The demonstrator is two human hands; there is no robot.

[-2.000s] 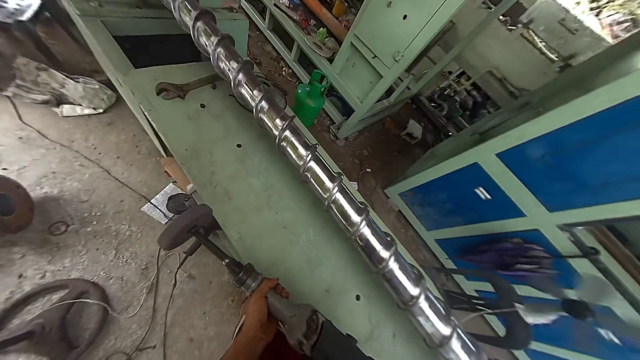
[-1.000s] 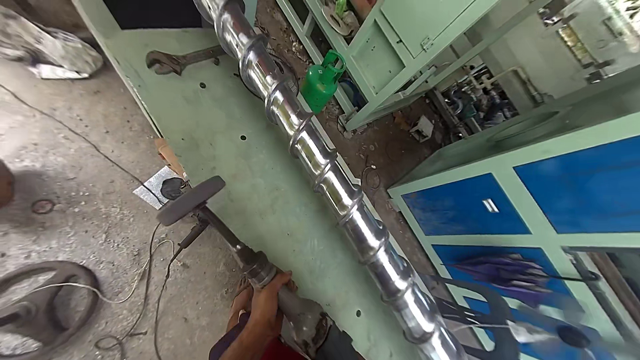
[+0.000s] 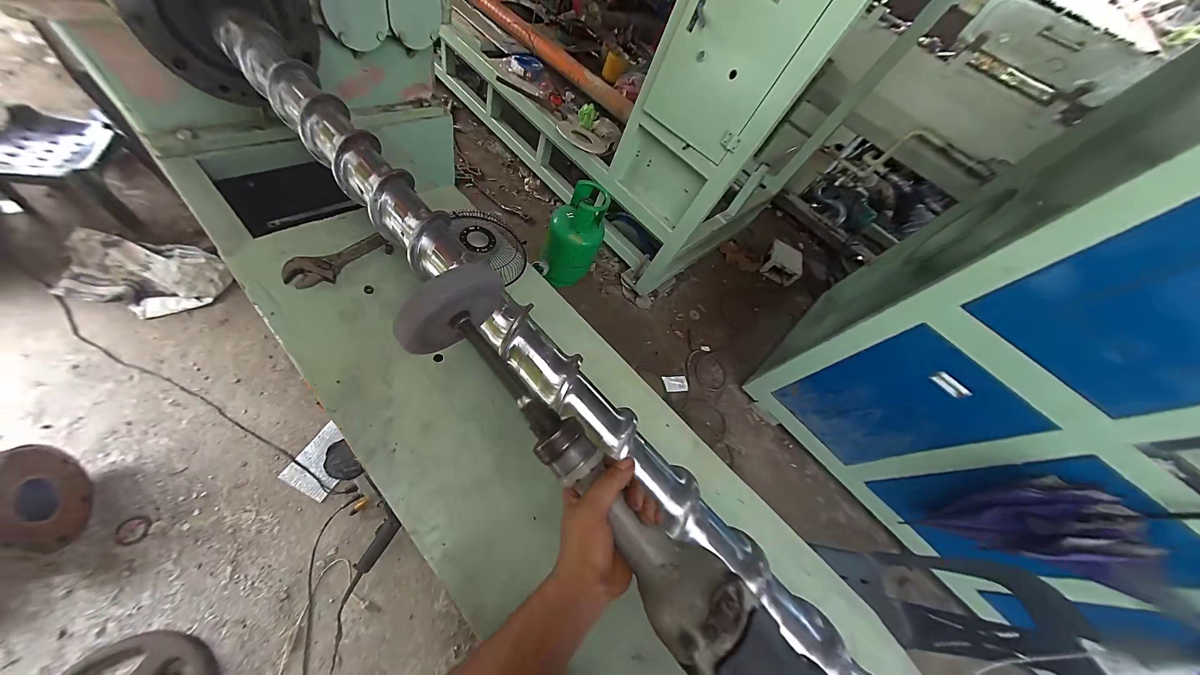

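Observation:
My left hand (image 3: pixel 595 530) is closed round the grey neck of a power grinder (image 3: pixel 656 572), just behind its collar. The long spindle of the tool carries a grey polishing wheel (image 3: pixel 450 307), which overlaps the shiny steel extruder screw (image 3: pixel 544 361) in the view; whether they touch I cannot tell. The screw runs diagonally over a green metal machine bed (image 3: pixel 441 450), its far end entering a dark round flange (image 3: pixel 187 47). An adjustable wrench (image 3: pixel 328 264) lies on the bed beside the screw. My right hand is not visible; the rear of the grinder runs off the bottom edge.
A green gas cylinder (image 3: pixel 574 239) and a small fan (image 3: pixel 487 246) are beyond the screw. Blue-panelled green cabinets (image 3: pixel 919 394) stand at right, with a purple umbrella (image 3: pixel 1050 520). Cables (image 3: pixel 178 380), a rusty ring (image 3: pixel 42 497) and crumpled sheeting (image 3: pixel 141 272) lie on the floor at left.
The grinder and my left hand have moved from the left side of the bed over to the screw. The wheel, earlier near the bed's left edge, now overlaps the screw. The view takes in more of the far end.

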